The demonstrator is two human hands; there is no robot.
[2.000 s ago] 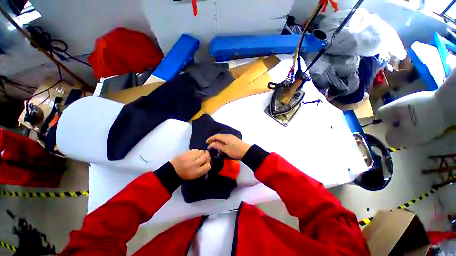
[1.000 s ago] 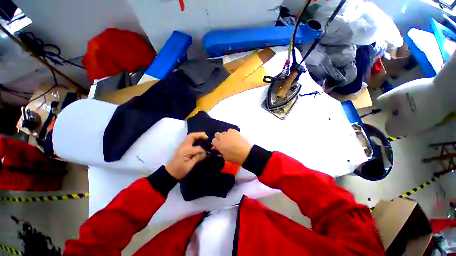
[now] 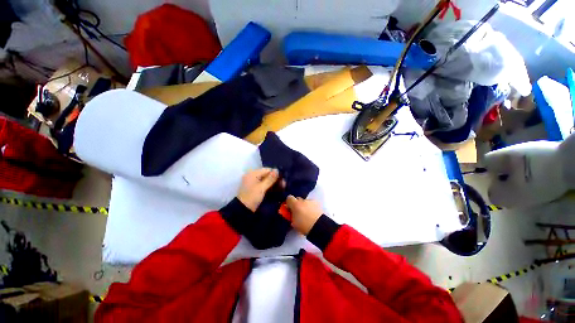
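A dark bundled piece (image 3: 299,170) with a small orange-red patch lies on the white ironing table (image 3: 372,214) close in front of me. My left hand (image 3: 257,188) pinches its upper left part between thumb and fingers. My right hand (image 3: 304,213) grips it lower right, beside the orange-red patch. The fingers hide part of the cloth between the hands. Another dark cloth piece (image 3: 205,123) lies across the white sleeve board (image 3: 120,129) to the left.
A steam iron (image 3: 373,125) stands on a metal rest at the back right, its hose rising. Behind are tan card strips (image 3: 315,102), grey cloth (image 3: 277,85) and blue bars (image 3: 353,49). A red crate (image 3: 38,158) is at far left, a carton (image 3: 485,303) at lower right.
My right hand has moved down from the top of the dark piece to the orange-red patch. The piece's upper part is now turned to the right. The view has shifted.
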